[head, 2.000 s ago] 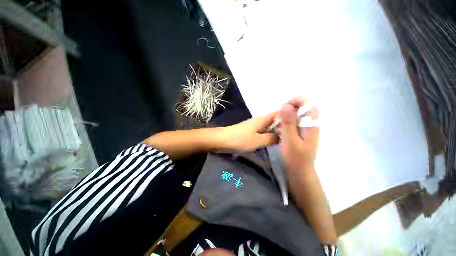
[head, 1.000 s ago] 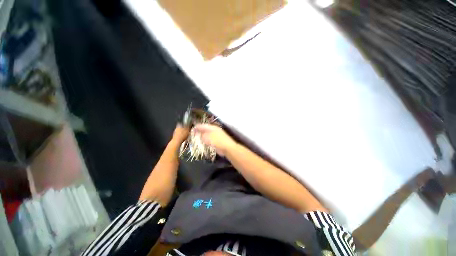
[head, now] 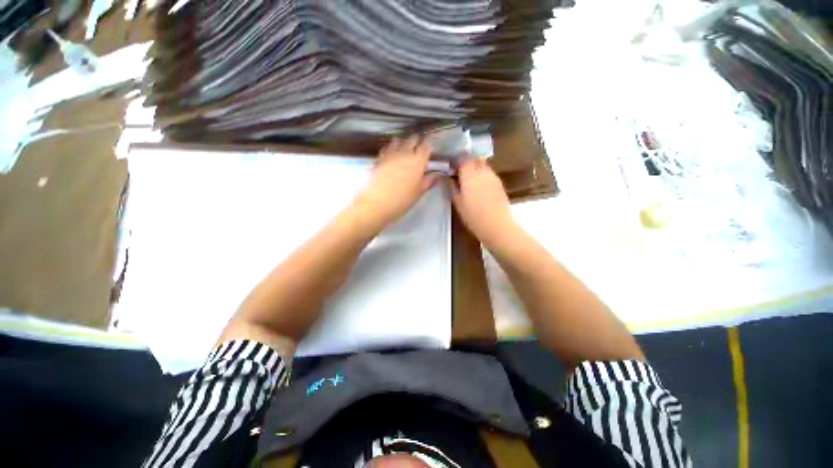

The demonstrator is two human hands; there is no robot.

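A large panel point(head: 247, 233) lies on the table with its white back up. My left hand point(head: 400, 175) is on its far right corner, and my right hand point(head: 481, 194) is just beyond that corner's right edge. The fingertips of both hands meet close together at a small pale tab or strip point(head: 440, 168) and seem to pinch it; the fingers partly hide it. A pale piece point(head: 475, 143) lies just beyond my fingers. A brown panel edge point(head: 472, 292) shows along the right side of the white panel.
A fanned panel stack point(head: 320, 69) lies beyond my hands. Brown panels point(head: 59, 210) are at the left. A tangled loose strip pile point(head: 703, 183) with a yellowish disc point(head: 654, 216) lies at the right. Another dark stack point(head: 776, 101) is at the far right. The table's near edge point(head: 639, 331) runs before my waist.
The view has turned from the table's side to face the panel and stack. My hands have left the spiky strip bunch and are now at the white panel's far right corner.
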